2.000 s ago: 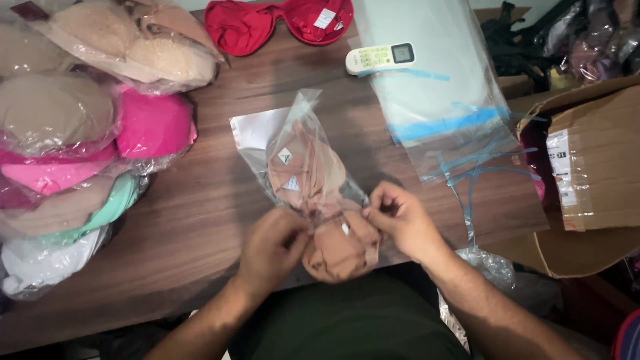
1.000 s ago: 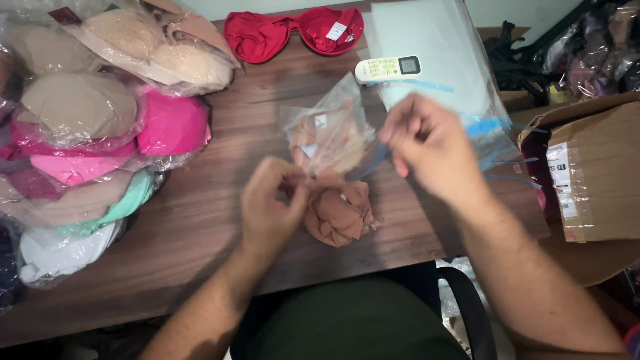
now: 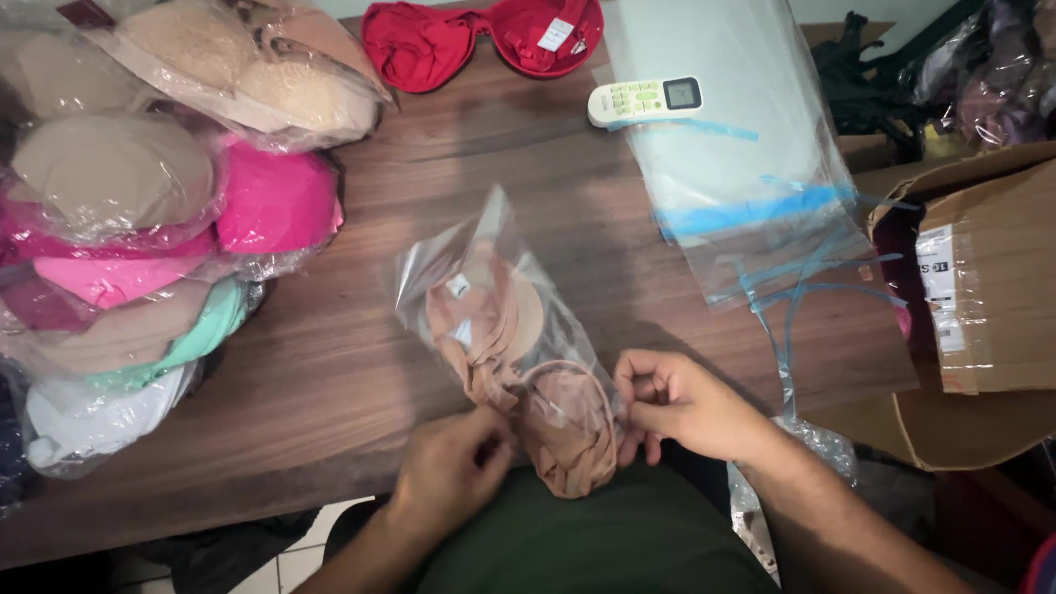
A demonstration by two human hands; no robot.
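Observation:
A tan bra (image 3: 569, 421) lies mostly inside a clear plastic bag (image 3: 528, 289) at the table's near edge, one cup farther in and the other close to my body. White tags show on the far cup. My left hand (image 3: 458, 462) pinches the bag's left edge beside the near cup. On the other side, my right hand (image 3: 672, 404) grips the bag's right edge between thumb and fingers. The lower end of the near cup reaches past the table edge, against the dark green shirt. Exactly where the bag's mouth ends is hard to tell.
Bagged bras (image 3: 111, 173) in several colours are piled at the left. A red bra (image 3: 487, 41) lies at the back. A remote control (image 3: 645, 101) rests on flat clear bags (image 3: 734, 165) with blue strips. Beyond the table's right edge stands a cardboard box (image 3: 998, 272).
My right hand has come down from above the bag to its right edge. The bag, bunched around the far cup one second ago, now extends over the near cup too.

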